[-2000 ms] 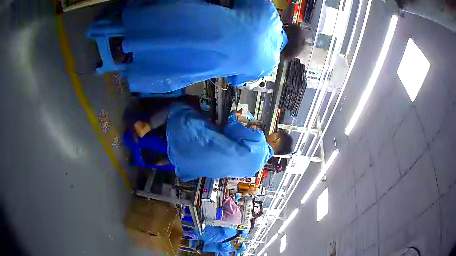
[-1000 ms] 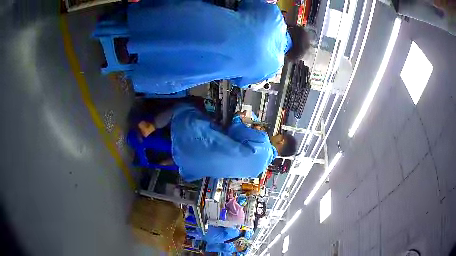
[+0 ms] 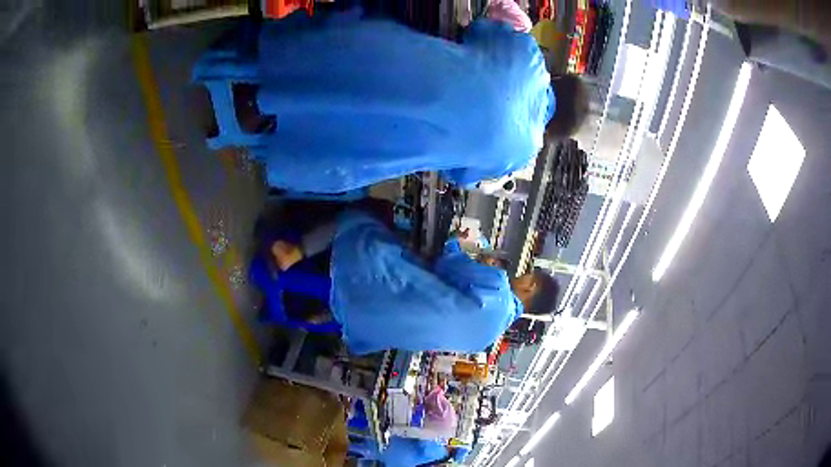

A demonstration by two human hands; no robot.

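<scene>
Neither of my hands is in the picture. The view lies sideways. Nearest in front of me, a person in a bright blue smock [image 3: 392,100] sits on a light blue stool [image 3: 223,96] at the line bench. A second person in a blue smock [image 3: 410,292] sits on a dark blue stool [image 3: 290,290] and leans toward the bench. What their hands hold is too small or hidden to tell.
A brown carton [image 3: 296,424] lies near the bench end. A yellow floor line [image 3: 182,191] runs along the grey floor [image 3: 100,310]. A pale shelf rack [image 3: 597,264] stands above the benches, with stacked black parts [image 3: 563,191]. Red parts [image 3: 579,36] show at the top.
The whole scene has shifted right and down in the picture. More of the bench and some red parts now show at the top edge. The people stay in much the same pose.
</scene>
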